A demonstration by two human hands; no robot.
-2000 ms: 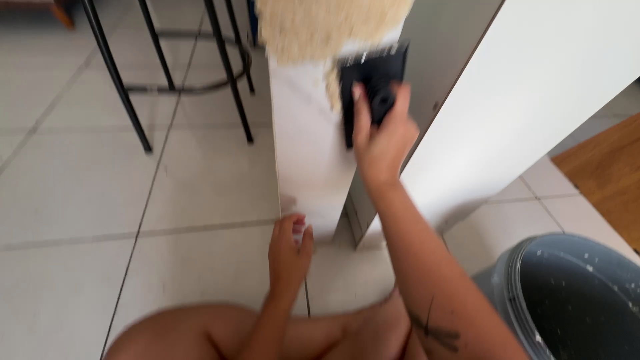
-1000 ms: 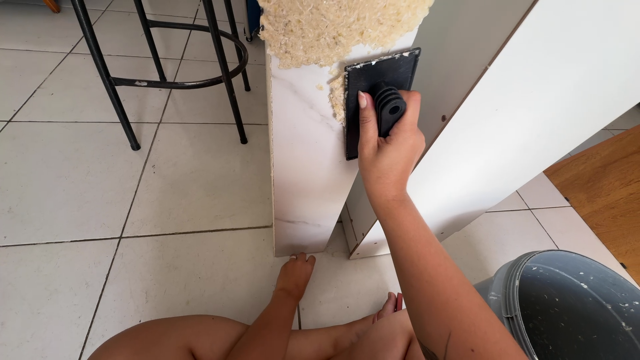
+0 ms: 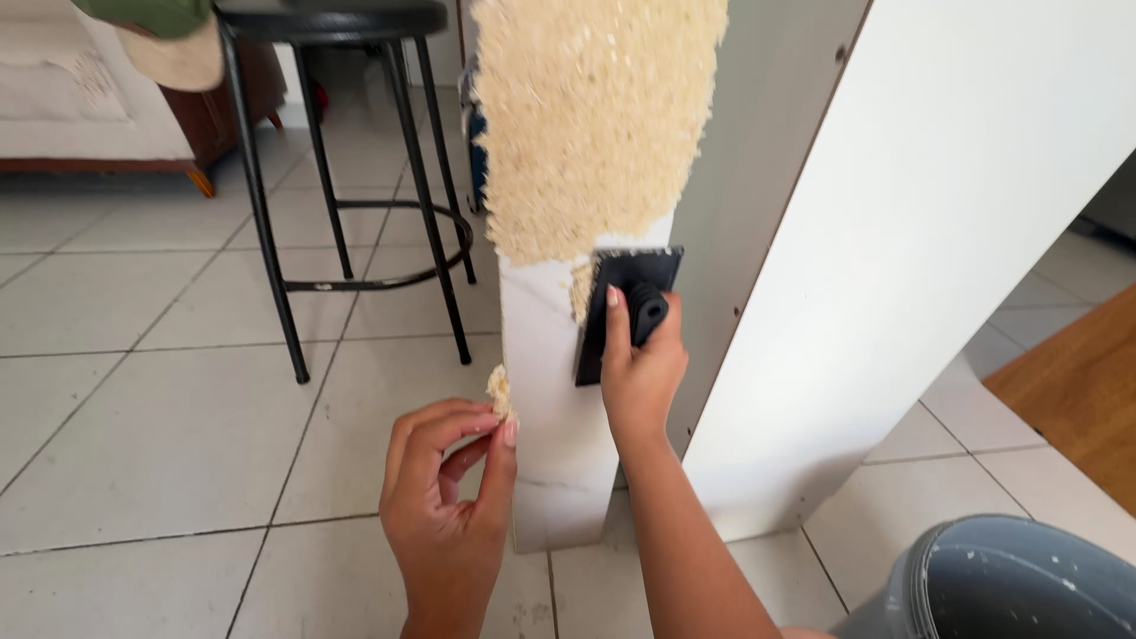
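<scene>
My right hand point(image 3: 646, 364) grips the handle of a black plastic float point(image 3: 621, 311), whose flat plate lies against the right part of a narrow white panel face point(image 3: 550, 355). Cream, flaky textured plaster point(image 3: 595, 115) covers the upper part of that face, and a small streak of it shows beside the float's left edge. Between the thumb and fingers of my left hand point(image 3: 461, 470) is a small clump of the cream material point(image 3: 500, 390), held close to the panel's left edge.
Behind on the left stands a black metal stool point(image 3: 333, 22). A grey bucket point(image 3: 914, 568) with pale specks is at the lower right, near a white board point(image 3: 887, 222). Farther back are a sofa point(image 3: 71, 89) and a green cap point(image 3: 173, 44); a wooden surface point(image 3: 1083, 390) lies at right.
My left hand has risen from near the panel's foot and now pinches a clump of the material. My right hand keeps the float on the panel. The view takes in more of the room.
</scene>
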